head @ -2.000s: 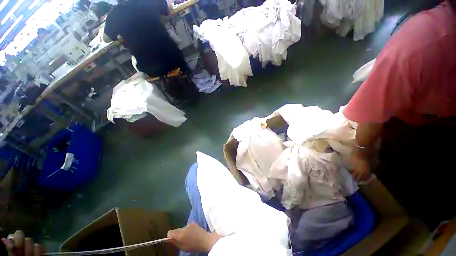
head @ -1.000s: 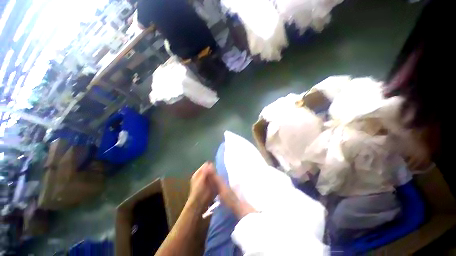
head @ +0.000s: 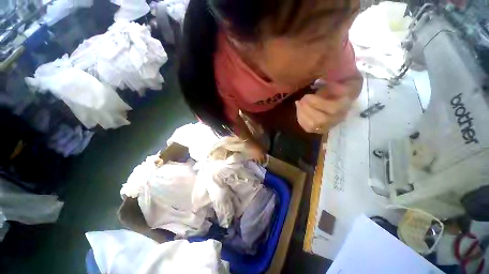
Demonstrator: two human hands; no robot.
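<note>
Neither of my hands is in the picture. White cloth (head: 153,254) lies over my lap at the bottom edge, with a bit of blue leg beside it. In front of it, a brown carton (head: 292,214) overflows with cream cloth (head: 174,195). A blue plastic tub (head: 280,227) sits in the carton, with grey-lilac cloth (head: 252,222) in it, below the cream heap. The narrow white strip is not visible.
A neighbour in a red top (head: 252,88) leans over the carton, one hand raised, the other at the heap. At right are a "brother" sewing machine (head: 456,112), a pale table (head: 348,160), white paper (head: 375,251), red scissors handles (head: 467,251) and hanging white garments (head: 102,69).
The view has swung right, so the machine and table now show and both my hands have left the picture. The neighbour has leaned in and raised one hand.
</note>
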